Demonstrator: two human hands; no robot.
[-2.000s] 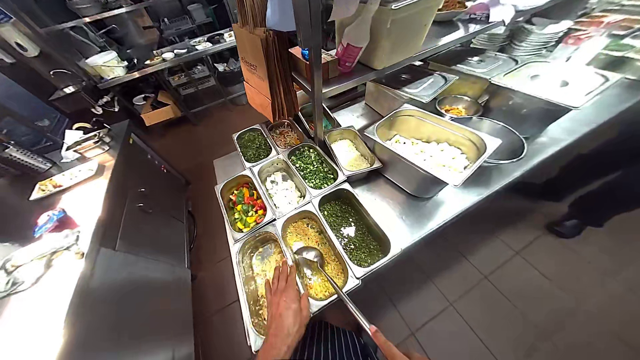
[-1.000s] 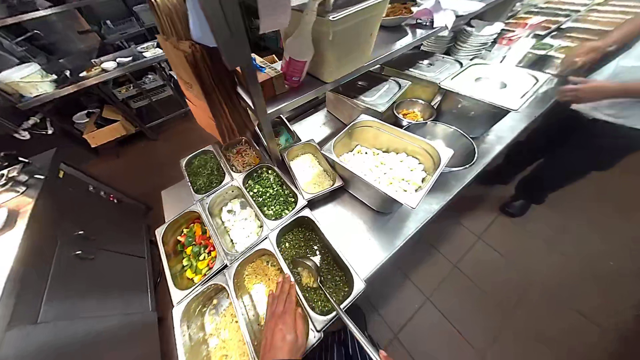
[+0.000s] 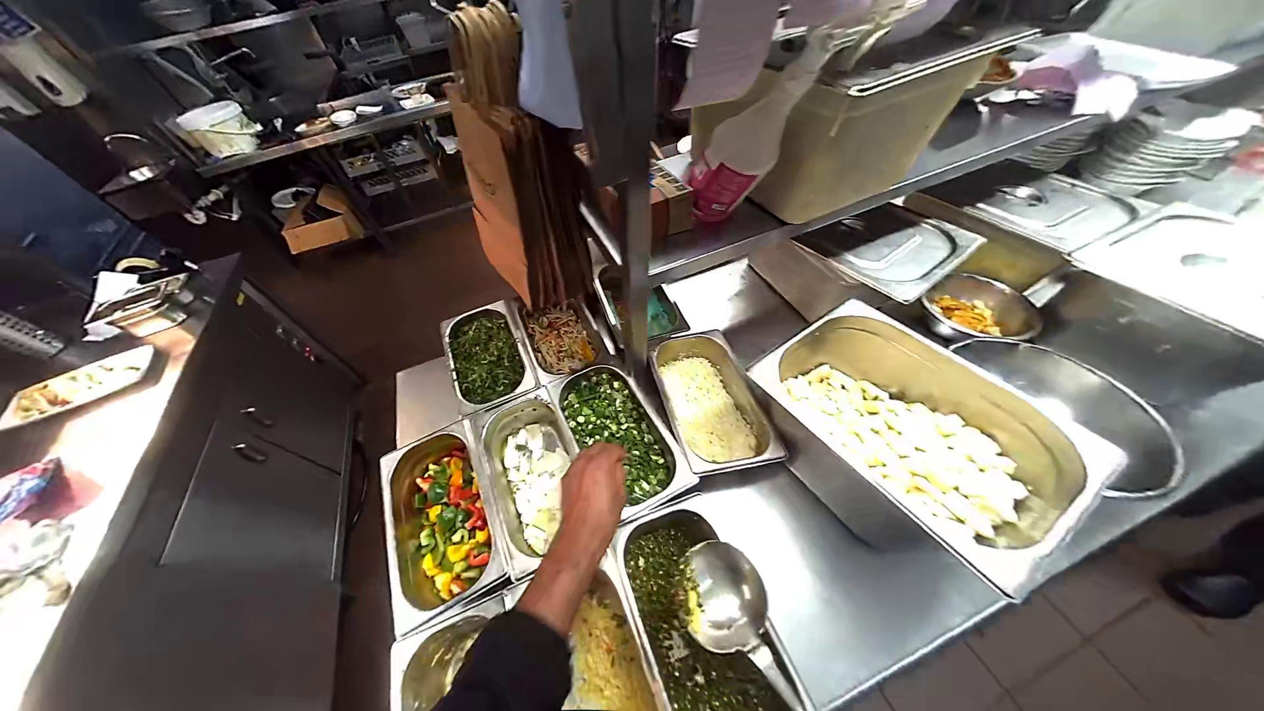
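My left hand (image 3: 594, 484) reaches over the pans with its fingers curled down at the near side of the chopped green onions (image 3: 617, 420). Beside it lie white chunks (image 3: 536, 479) in a steel pan; the fingertips are hidden. My right hand is out of view. A steel ladle (image 3: 729, 592) rests bowl down on the chopped dark green herbs (image 3: 662, 573), its handle running out of the bottom edge. Under my forearm is a pan of yellow shredded food (image 3: 607, 652). Chopped colourful peppers (image 3: 454, 523) fill the left pan.
A large pan of pale chunks (image 3: 918, 444) and a pan of grated pale food (image 3: 706, 405) stand to the right. A metal shelf post (image 3: 637, 197) rises behind the pans near paper bags (image 3: 523, 197). A person's shoe (image 3: 1220, 591) is at the far right.
My left hand has moved forward from the yellow food pan to the green onions. The ladle, in the yellow food two seconds ago, is in the herbs. My right hand has left view.
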